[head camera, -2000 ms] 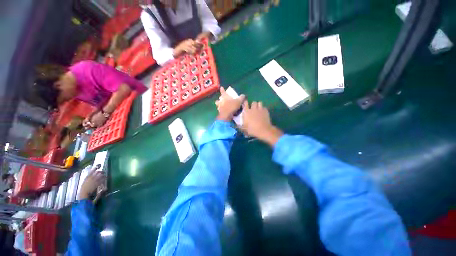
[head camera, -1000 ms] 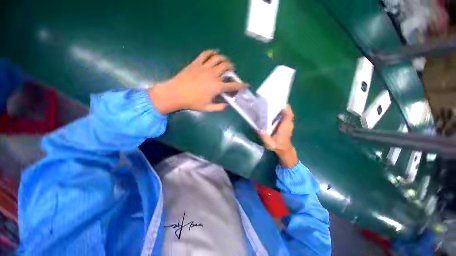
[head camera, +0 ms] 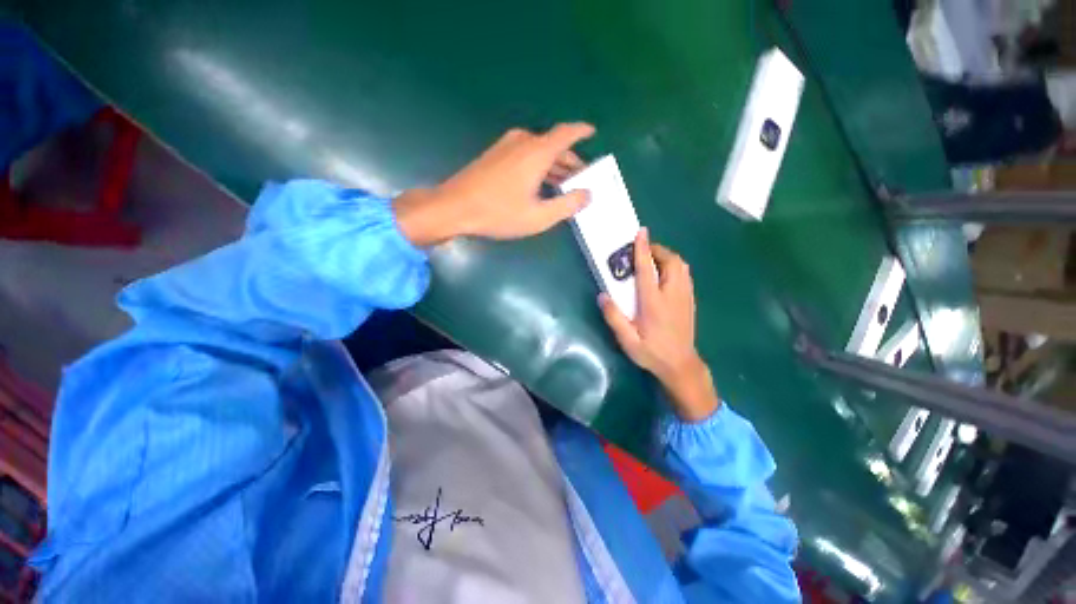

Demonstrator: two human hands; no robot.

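Note:
A white retail gift box (head camera: 605,221) with a dark watch picture is held above the green surface in front of me. It looks closed and tilts from upper left to lower right. My left hand (head camera: 519,185) is at its upper end, thumb on the face near the corner, index finger stretched out past it, other fingers partly hidden at the end. My right hand (head camera: 658,309) grips the lower end, with the thumb on one long side and the fingers on the other, beside the watch picture.
Another white box (head camera: 761,136) lies on the green conveyor (head camera: 472,71) at the upper right. More white boxes (head camera: 877,309) lie farther right, near a grey metal post (head camera: 932,383). A red stool (head camera: 71,212) stands at the left, with blue clothing (head camera: 41,100) above it.
One second ago the box was open, its two halves apart at an angle between my hands; now they are together, picture up. The conveyor box at upper right appears lower and farther right.

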